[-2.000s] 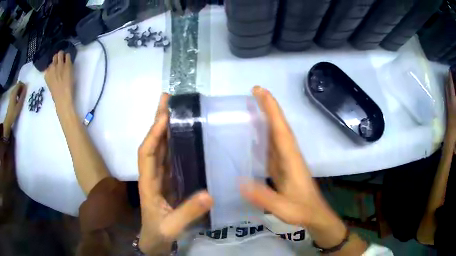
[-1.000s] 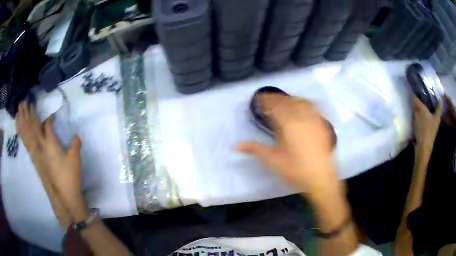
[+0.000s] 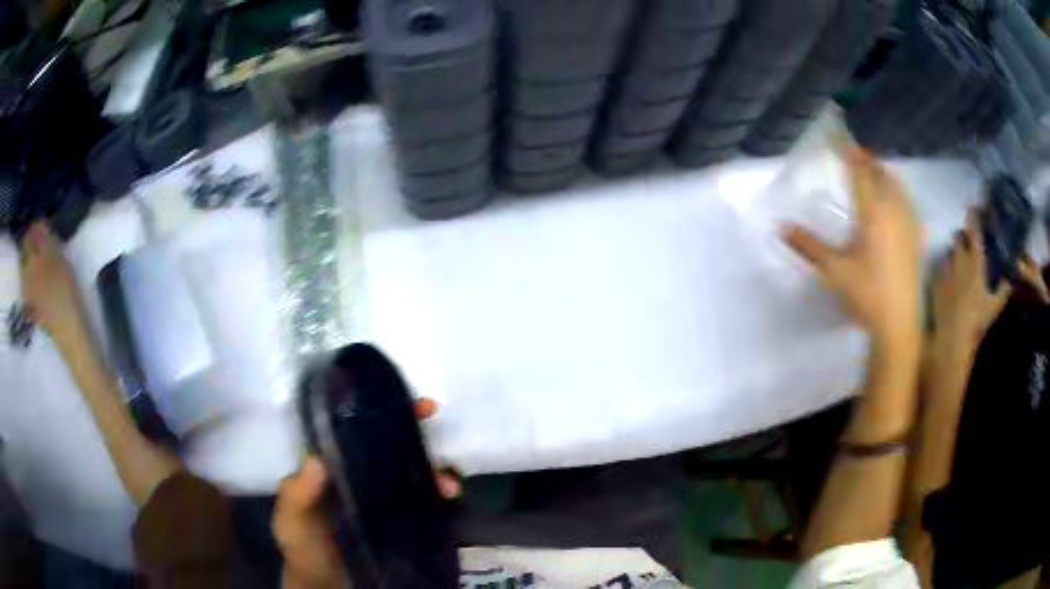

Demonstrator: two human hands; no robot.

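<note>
My left hand [image 3: 302, 518] is shut on a glossy black oval cover [image 3: 380, 460] at the bottom centre-left, with fingertips showing on its right side. My right hand [image 3: 869, 259] reaches to the right part of the table, over a clear crinkled plastic bag or film [image 3: 815, 190]. Its thumb and fingers are spread. The hand is blurred, and I cannot tell whether it touches the film. A joined unit, black band and frosted housing [image 3: 173, 334], lies on the table at the left.
Tall stacks of dark grey bases [image 3: 443, 138] stand at the back. A tape strip [image 3: 317, 253] crosses the white table [image 3: 576, 334]. Small black clips [image 3: 230, 188] lie at back left. Another person's arm [image 3: 86, 357] is at far left; another person's hands [image 3: 973, 276] hold a dark part at far right.
The black cover has left the table and is now in my left hand. My right hand has moved right to the film. The joined unit, earlier between both hands, now lies at the left.
</note>
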